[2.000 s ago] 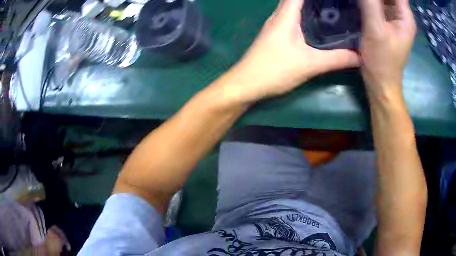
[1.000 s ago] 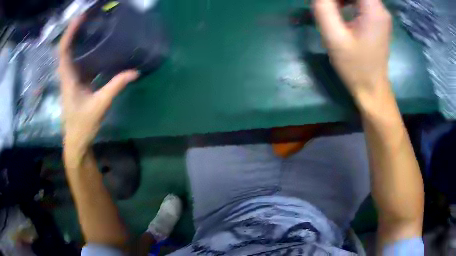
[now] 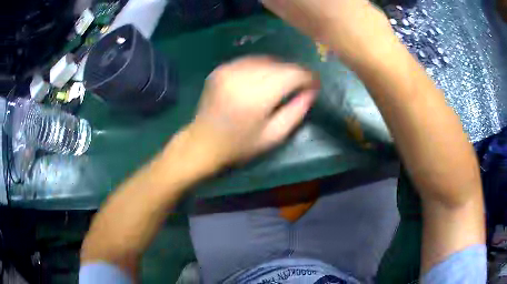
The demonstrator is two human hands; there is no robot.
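My left hand [image 3: 253,105] is blurred over the middle of the green bench, its fingers curled towards the thumb. I cannot tell if anything is in it. My right hand [image 3: 294,12] reaches to the top edge, which cuts off its fingers, so any grip is hidden. Stacked dark housings [image 3: 133,69] stand on the bench to the left, clear of both hands. The upper one shows its rounded-square opening.
A clear ribbed bottle [image 3: 53,130] lies at left. Pale blocks [image 3: 62,71] and green boards are behind it. Small dark and silvery parts [image 3: 419,36] lie by bubble wrap [image 3: 472,66] at right. Yellow scraps [image 3: 353,128] lie near my right forearm. Dark shapes stand at the top edge.
My left hand has let go of the stacked housings and moved right to the middle. My right hand has moved left and up to the top edge. The view has shifted.
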